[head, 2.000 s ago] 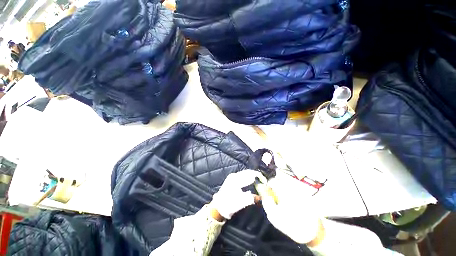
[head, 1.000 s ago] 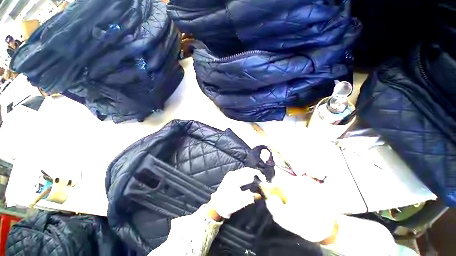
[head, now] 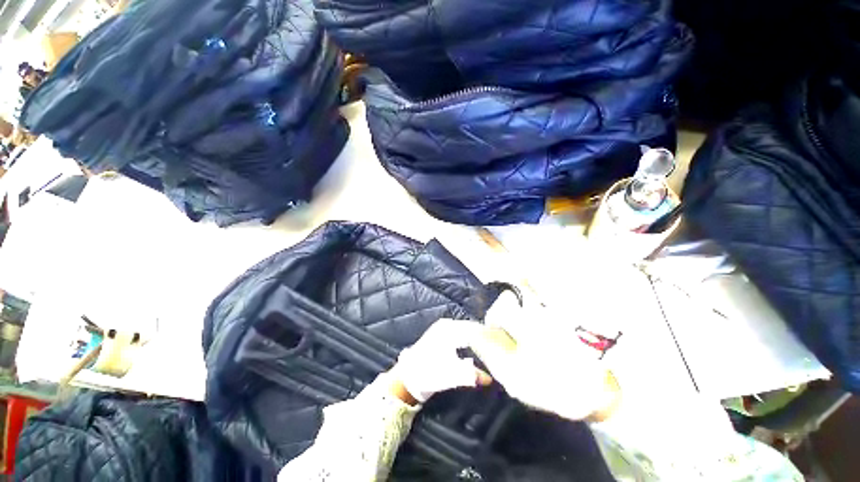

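A dark quilted backpack [head: 396,282] lies in front of me at the table's edge, with its padded shoulder straps [head: 330,344] across it. My left hand [head: 441,360], in a white glove, is closed on a small dark strap piece at the bag's upper right. My right hand [head: 547,372], also gloved and washed out by glare, is against my left fingertips. The glare and the fingers hide what it holds, if anything. Red-handled snips [head: 598,339] lie on the white table [head: 684,329] just right of my right hand.
Stacked quilted backpacks stand at the back left [head: 189,113] and back centre [head: 528,122]. More bags are at the right [head: 783,207] and lower left [head: 104,442]. A white tub [head: 634,221] with a clear-topped bottle stands at the right; a tan holder [head: 118,353] is at the left.
My right hand has moved up and left over the strap end, covering part of the dark loop. My left hand and the bag have hardly moved.
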